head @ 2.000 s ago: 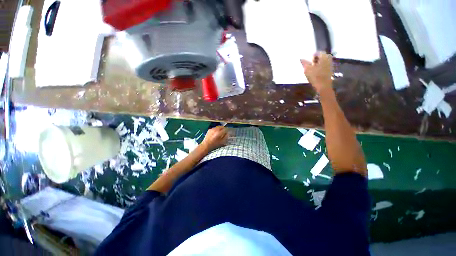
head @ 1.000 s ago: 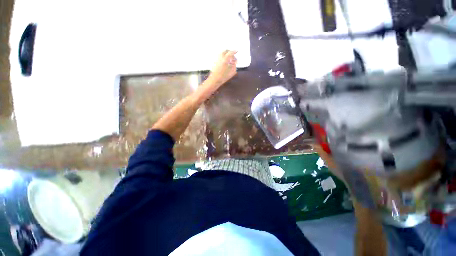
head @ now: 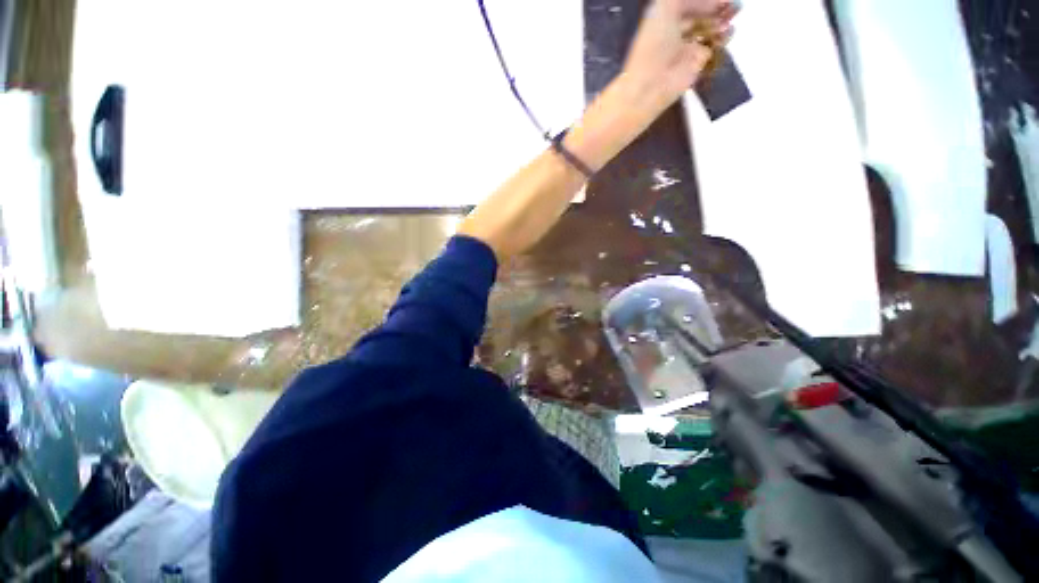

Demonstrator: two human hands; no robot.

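Note:
My left hand [head: 681, 40] is at the top, shut on a dark bar with a yellowish part [head: 725, 89], over the left edge of a white stack [head: 786, 171]. The grey cutting machine [head: 843, 467], blurred, fills the lower right and has a small red part. Its shiny base plate [head: 661, 342] is by the table's front edge. My right hand is not visible. A large white lay [head: 285, 103] with a notched front edge lies on the left of the brown table [head: 399, 268].
A black clamp-like item [head: 108, 139] sits on the lay's left part. A thin black cord [head: 509, 80] runs from the top to my left wrist. More white pieces [head: 923, 125] lie at the right. A whitish bucket [head: 171, 438] stands below left, and scraps litter the green floor.
My left hand has moved right and up from the lay's corner and taken hold of the dark bar, which lay on the white stack. The machine has shifted lower in view; my right forearm no longer shows.

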